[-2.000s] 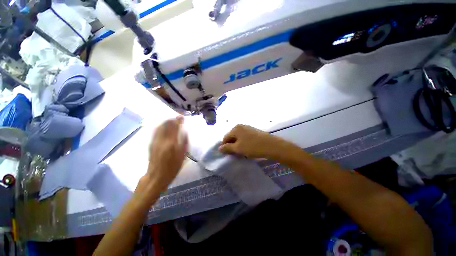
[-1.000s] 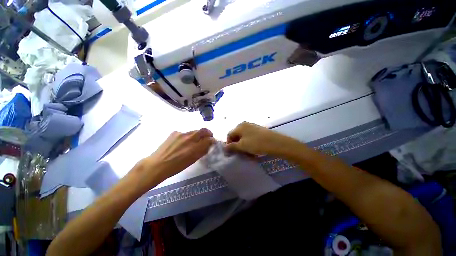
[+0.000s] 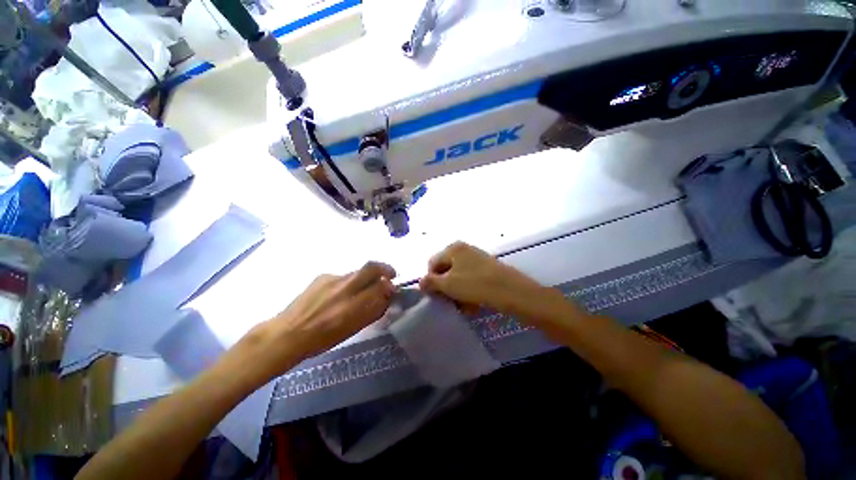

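Observation:
A blue-grey fabric strip (image 3: pixel 439 345) hangs from my hands over the measuring tape strip at the table's front edge. My left hand (image 3: pixel 352 302) is closed on its upper left end. My right hand (image 3: pixel 462 278) pinches its upper right end with thumb and fingers. Both hands are close together, below the presser foot and needle area (image 3: pixel 398 221) and apart from it. The fingertips hide the strip's top edge. More cut pieces (image 3: pixel 174 277) lie flat at the left, and one pale piece lies partly behind my left forearm.
The white sewing machine (image 3: pixel 460 122) spans the back. Rolled bundles (image 3: pixel 108 230) lie at far left by clear plastic (image 3: pixel 56 375). Scissors (image 3: pixel 793 217) lie on grey cloth (image 3: pixel 727 211) at right. White fabric (image 3: pixel 89 84) is piled behind. A spool (image 3: pixel 627 467) shows below.
My left hand has moved right from beside the needle area to meet my right hand at the strip. Since one second ago both hands sit slightly lower, and the view has shifted a little.

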